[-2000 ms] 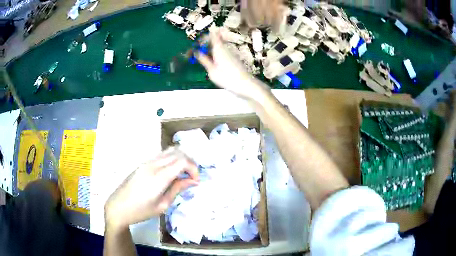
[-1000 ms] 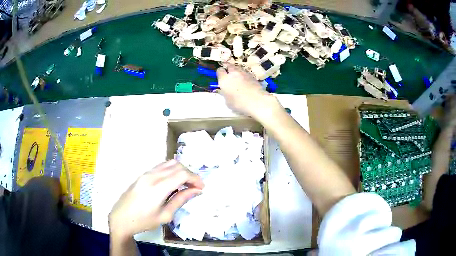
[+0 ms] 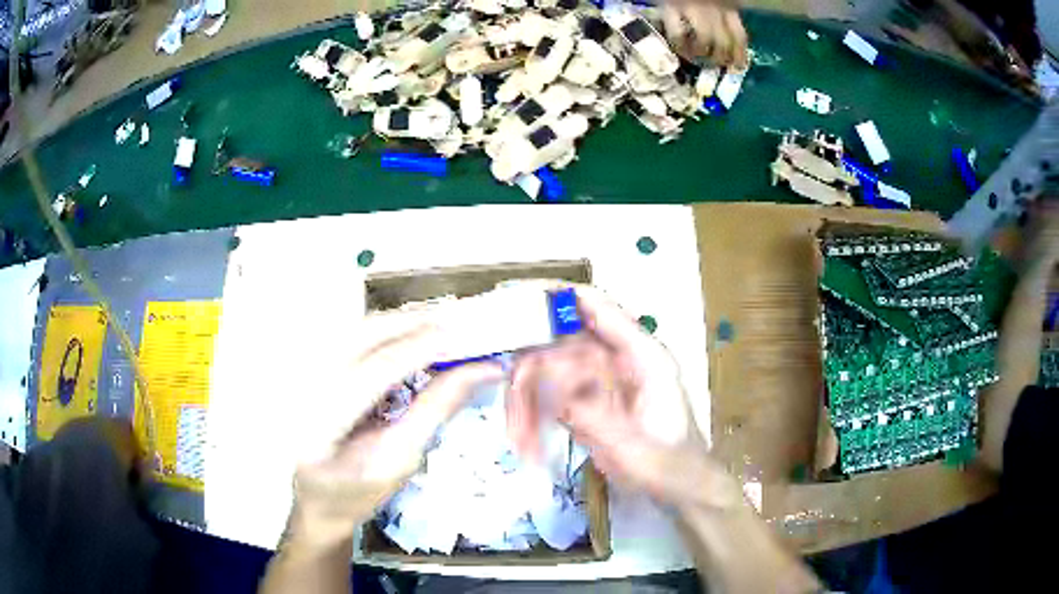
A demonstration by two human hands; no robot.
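A blue battery cell [image 3: 566, 311] with a long white face is held level above the open carton of scraps [image 3: 488, 562]. My left hand [image 3: 401, 377] grips its left part, with fingers along its lower edge. My right hand [image 3: 604, 395] is at the cell's right end, blurred, with fingers bent; it appears to touch the cell. White crumpled backing papers [image 3: 476, 493] fill the carton below both hands. Wires or a board on this cell cannot be made out.
The green belt [image 3: 290, 116] carries a heap of tan moulded parts [image 3: 540, 87] and scattered blue cells [image 3: 415, 163]. A carton of green PCB panels [image 3: 900, 395] stands at right. Another person's hand [image 3: 706, 33] is at the heap. Yellow printed sheets [image 3: 184, 383] lie at left.
My right hand has come back from the belt to my left hand over the carton. A blue cell is now between them. The belt's parts have shifted left.
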